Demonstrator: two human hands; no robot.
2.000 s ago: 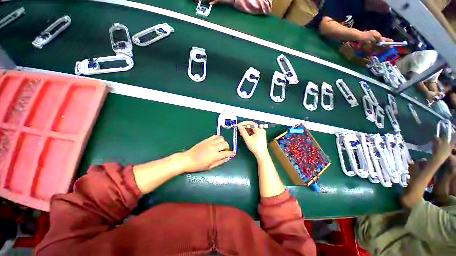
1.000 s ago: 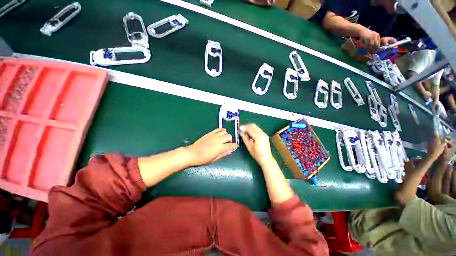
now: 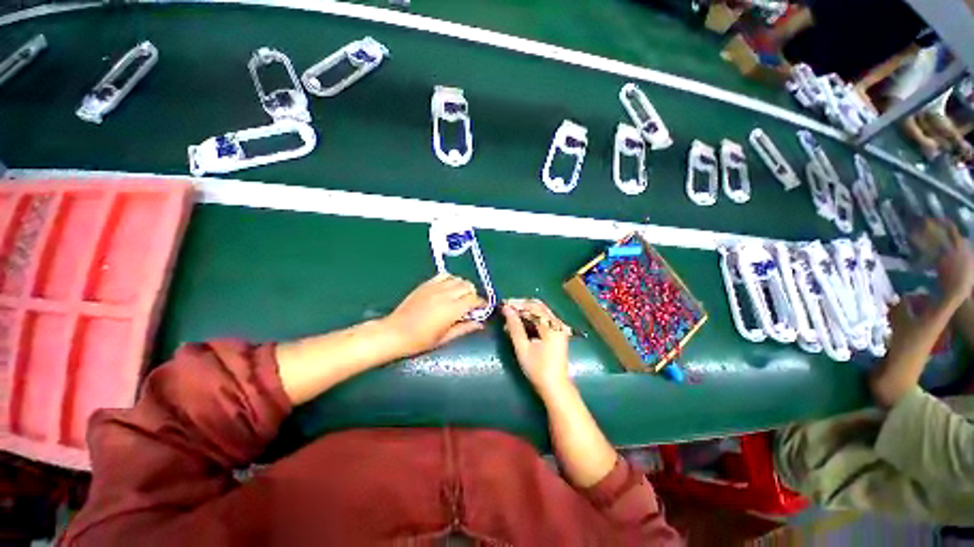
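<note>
A white oval frame [image 3: 478,267] with a blue insert at its far end lies on the green worktop in front of me, slightly tilted. My left hand [image 3: 440,312] holds its near end. My right hand [image 3: 537,333] is just right of the frame, apart from it, with fingers closed round a thin dark stick-like tool [image 3: 564,330] that points right. An open cardboard box [image 3: 598,310] of small red and blue parts [image 3: 646,305] stands right of my right hand. A blue piece [image 3: 674,372] lies at its near corner.
A pink-red compartment tray [image 3: 94,310] is at left. A row of white frames [image 3: 806,294] stands right of the box. Beyond the white rail [image 3: 363,203], loose frames [image 3: 452,126] lie on the green conveyor belt. Another person's arm [image 3: 918,321] is at right.
My right hand has moved down and away from the frame. The frame now leans, its far end further left. My left hand still holds its near end.
</note>
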